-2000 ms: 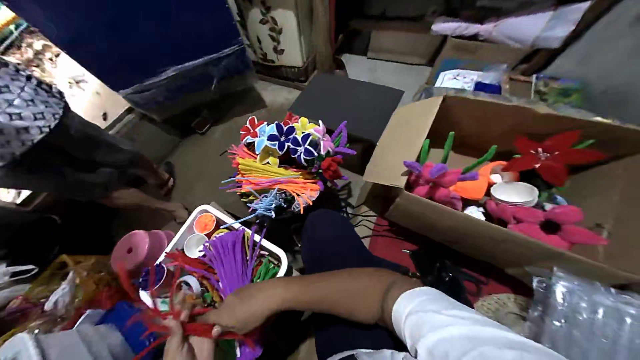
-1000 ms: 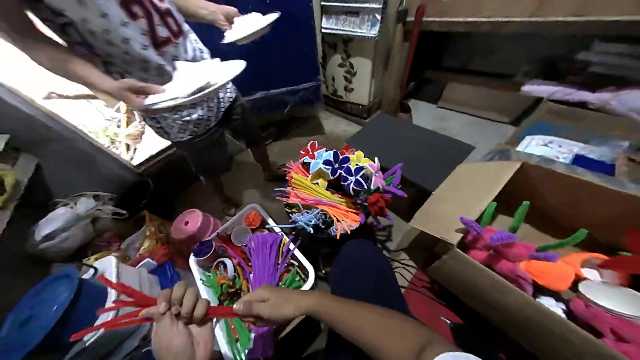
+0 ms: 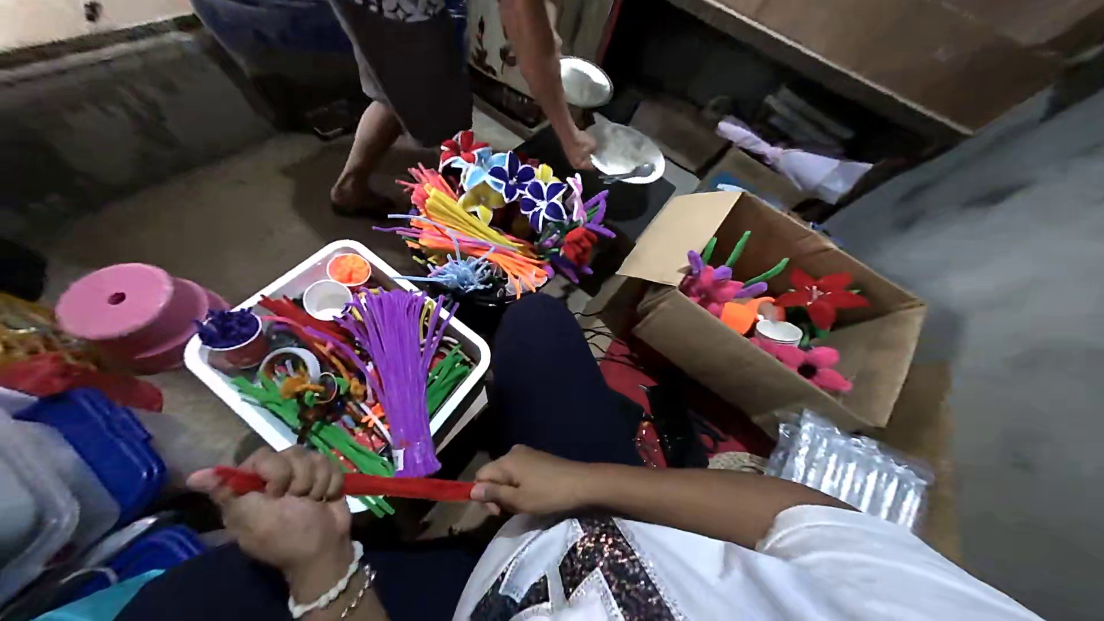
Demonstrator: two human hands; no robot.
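My left hand (image 3: 289,509) is closed around a bundle of red pipe cleaners (image 3: 410,487) near its left end. At the bundle's right end, the fingers of my right hand (image 3: 522,481) pinch it, so it stretches level between both hands. Just beyond it, a white plastic tray (image 3: 470,341) holds a bunch of purple pipe cleaners (image 3: 392,371), green and red ones, and small cups, one with orange bits (image 3: 349,269) and one with purple bits (image 3: 231,332). Behind my knee stand pipe-cleaner flowers (image 3: 517,185) with a bundle of yellow and orange pipe cleaners (image 3: 474,233).
Pink spools (image 3: 121,310) stand left of the tray, near blue plastic containers (image 3: 95,448). On the right, a cardboard box (image 3: 716,345) holds fuzzy flowers, with clear plastic packaging (image 3: 849,470) beside it. Another person (image 3: 414,78) reaches toward a plate (image 3: 625,151) on a dark surface.
The red pipe cleaners, loosely spread earlier, are now a tight bundle between my hands. The other person, who held plates up a second ago, now bends with an arm down by a plate at the back.
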